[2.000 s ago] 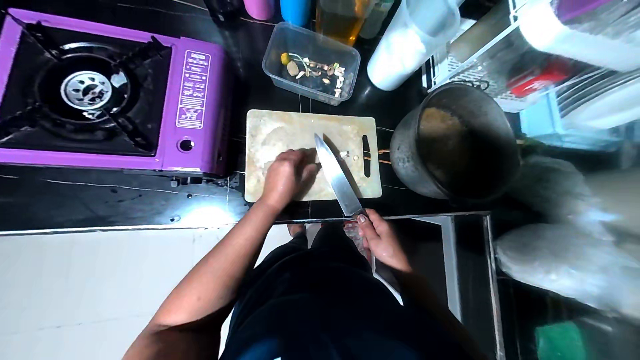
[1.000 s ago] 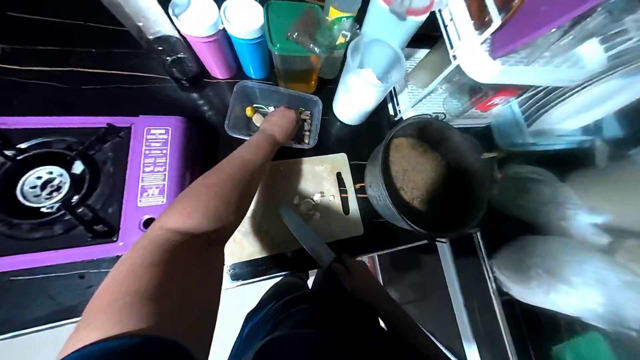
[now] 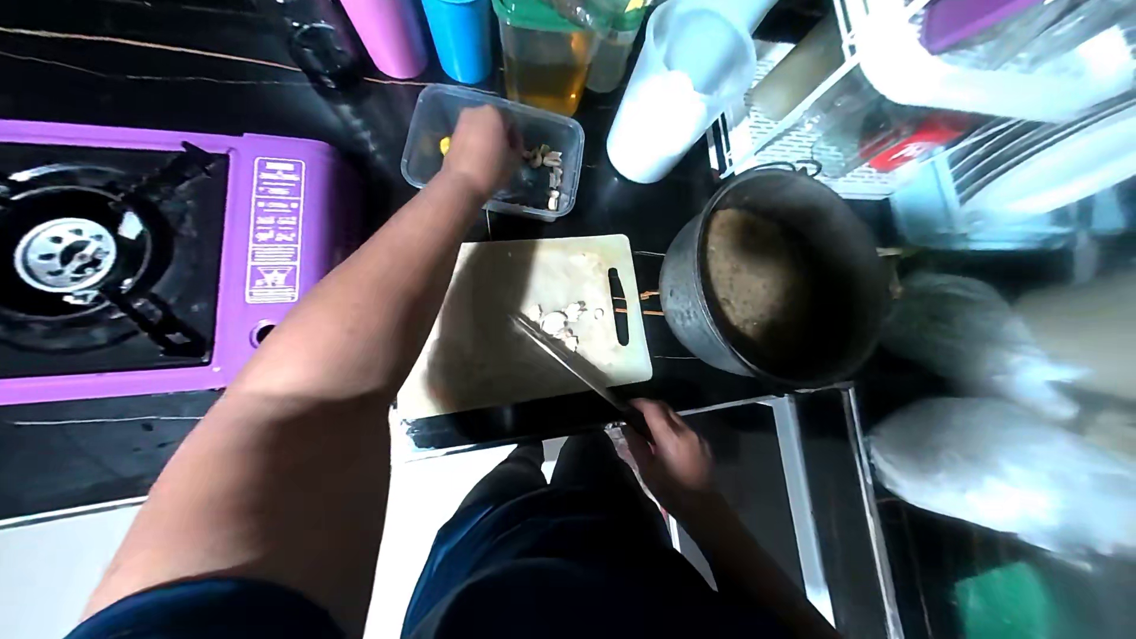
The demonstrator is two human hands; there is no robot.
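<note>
My left hand [image 3: 482,151] reaches into a clear plastic container [image 3: 570,146] that holds small pale and brown pieces [image 3: 554,169] and a yellow item [image 3: 445,145]. Its fingers are hidden, so whether they grip anything does not show. In my right hand [image 3: 672,453] is the handle of a kitchen knife [image 3: 572,361], its blade slanting low over a whitish cutting board [image 3: 497,373]. Small white chopped pieces [image 3: 556,324] lie in a loose cluster near the blade, left of the board's handle slot.
A purple portable gas stove [image 3: 311,191] stands on the left. A large metal pot [image 3: 688,293] is right of the board. Behind are pink [image 3: 386,31] and blue [image 3: 457,35] bottles, a green-lidded container of amber liquid [image 3: 546,67] and a translucent pitcher [image 3: 661,115]. Plastic bags [image 3: 985,461] lie at right.
My left hand has gone from the cutting board up into the plastic container. The knife stays in my right hand, and its blade now slants up to the left over the board.
</note>
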